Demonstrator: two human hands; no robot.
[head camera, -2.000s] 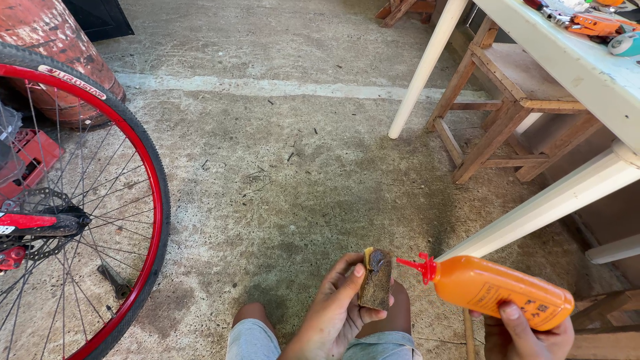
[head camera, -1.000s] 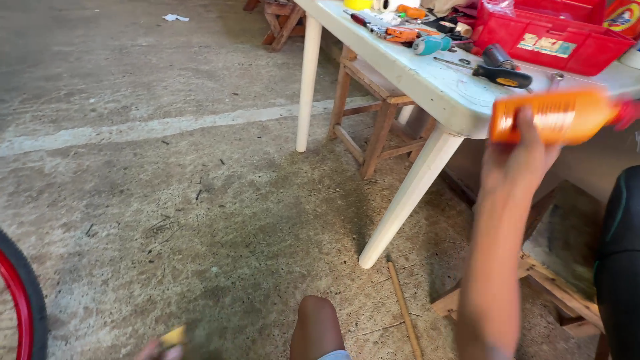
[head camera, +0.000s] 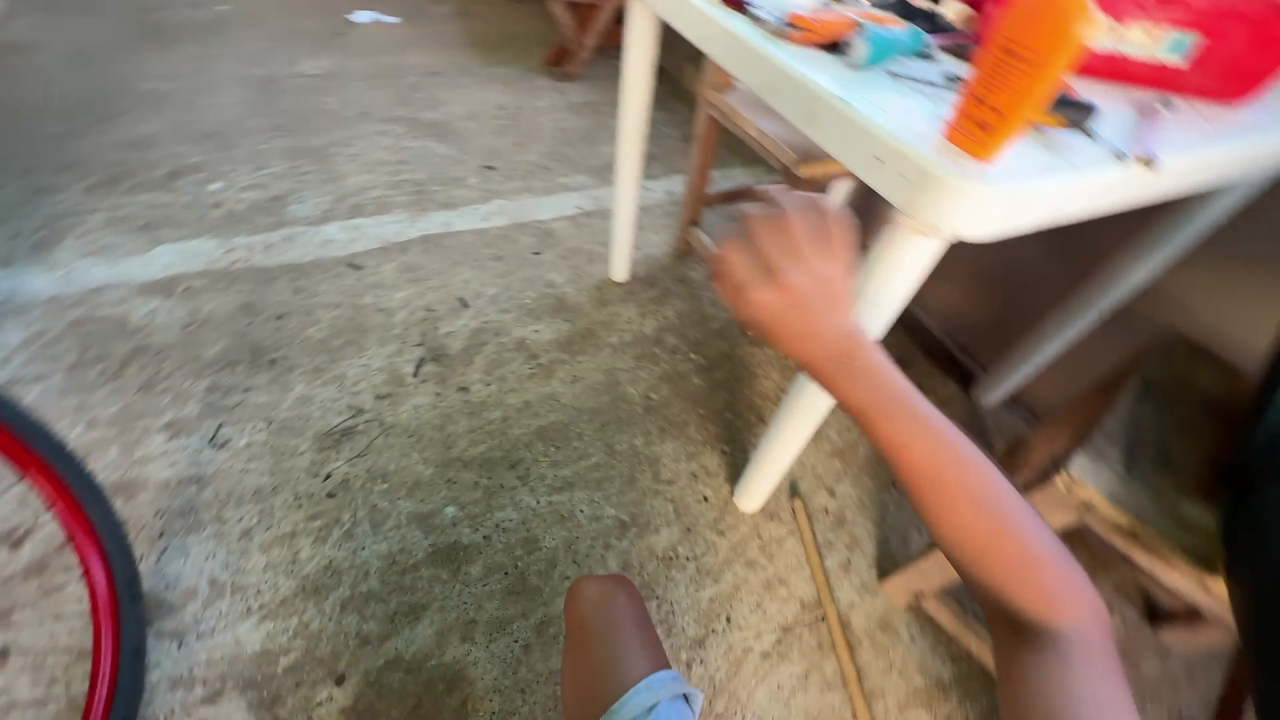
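Observation:
An orange plastic bottle (head camera: 1015, 80) stands upright, slightly tilted in view, at the near corner of the white table (head camera: 960, 200); its top is cut off by the frame. My right hand (head camera: 790, 270) is below and left of the bottle, apart from it, in front of the table's leg. The hand is blurred, its fingers seem spread and nothing shows in it. My left hand is out of view, and so is the small block it held.
A bicycle wheel with a red rim (head camera: 90, 560) stands at the left. Wooden stools (head camera: 760, 125) are under and beside the table. A wooden stick (head camera: 830, 610) lies on the floor. Tools, a teal object (head camera: 885, 45) and a red toolbox (head camera: 1190, 45) occupy the tabletop.
The orange bottle, in my right hand in both earlier frames, now stands let go on the table. My right hand has moved down and left from it. My left hand has left the view.

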